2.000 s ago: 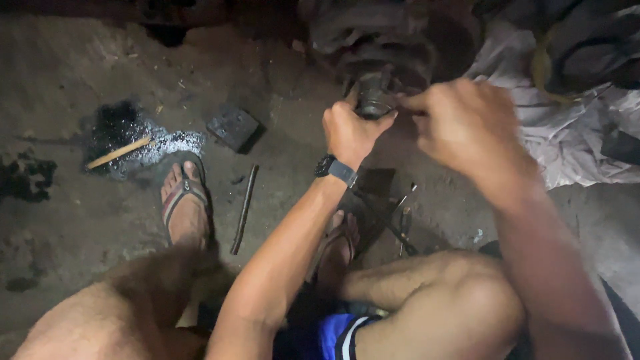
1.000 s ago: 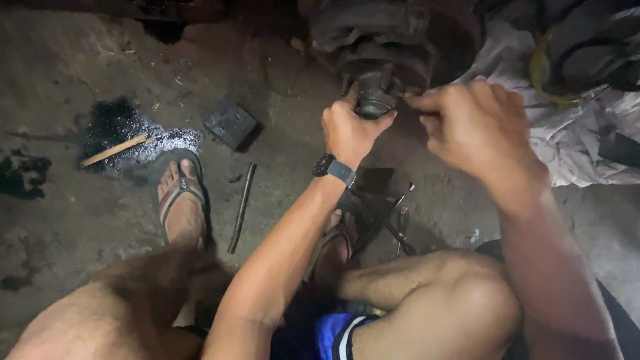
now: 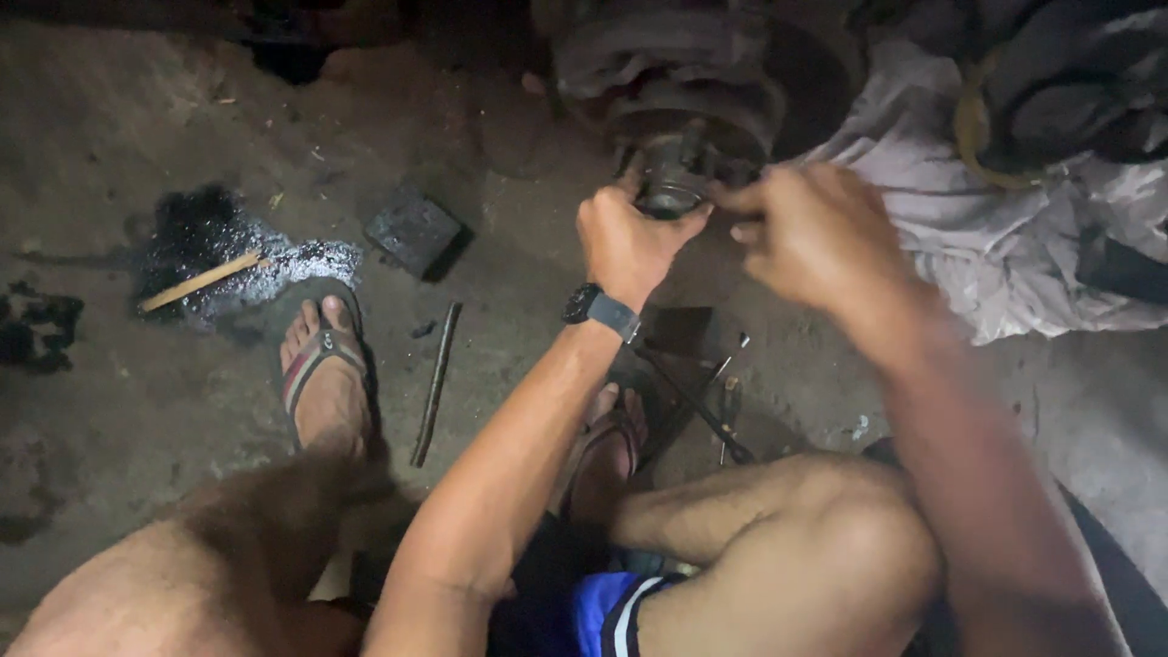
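A round metal part (image 3: 675,178) protrudes from a larger dark mechanical assembly (image 3: 675,68) at the top centre. My left hand (image 3: 634,239), with a watch on its wrist, grips the underside of that part, thumb and fingers around its lower rim. To its right is my right hand (image 3: 821,237), blurred, its fingers curled and the index finger reaching the part's right side. Whether it pinches something small there is too blurred to tell.
On the floor lie a metal rod (image 3: 436,383), a dark block (image 3: 415,230), a wooden stick (image 3: 201,281) on a wet dark patch, and several thin tools (image 3: 698,401) near my foot. A crumpled pale sheet (image 3: 967,219) lies at right.
My left hand keeps its grip on the round part. My right hand stays beside the part, blurred in the present frame and with its fingers slightly shifted.
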